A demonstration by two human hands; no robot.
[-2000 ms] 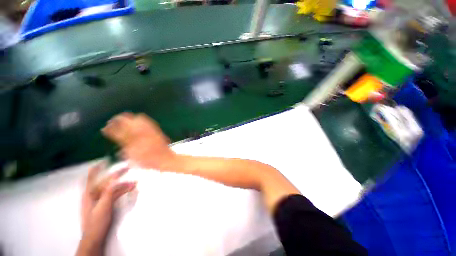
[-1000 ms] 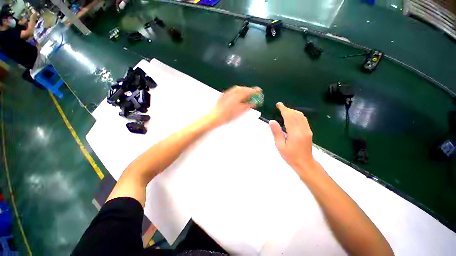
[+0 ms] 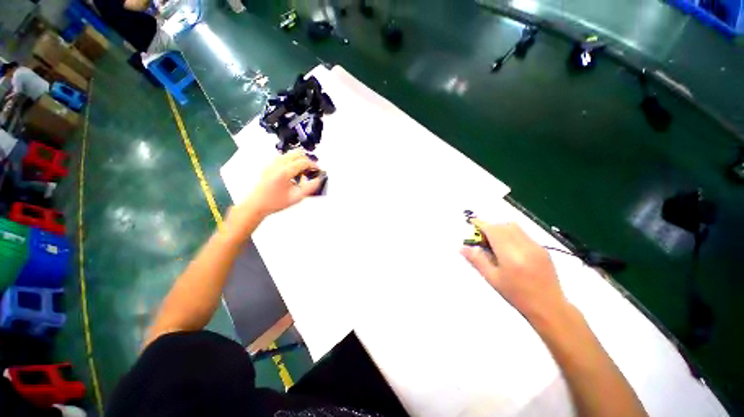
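My left hand (image 3: 287, 181) is closed on a black adapter housing (image 3: 320, 184), just in front of the pile of black housings (image 3: 300, 112) at the far left end of the white sheet. My right hand (image 3: 510, 262) holds a small circuit board (image 3: 474, 237) with a yellow block between thumb and fingers, above the sheet. A thin black cord (image 3: 563, 249) runs from behind my right hand to a black bundle (image 3: 601, 261) at the sheet's right edge. My fingers partly hide both the board and the housing.
White work sheets (image 3: 391, 269) lie under my hands. The dark green conveyor belt (image 3: 457, 114) runs beyond them with several board-and-cable units, one at the right (image 3: 684, 210). Blue stool (image 3: 170, 73), red stools (image 3: 45, 381) and other people are at the left.
My left hand has moved left to the pile and taken a housing. My right hand, empty before, now holds a circuit board with a cord. The view has shifted.
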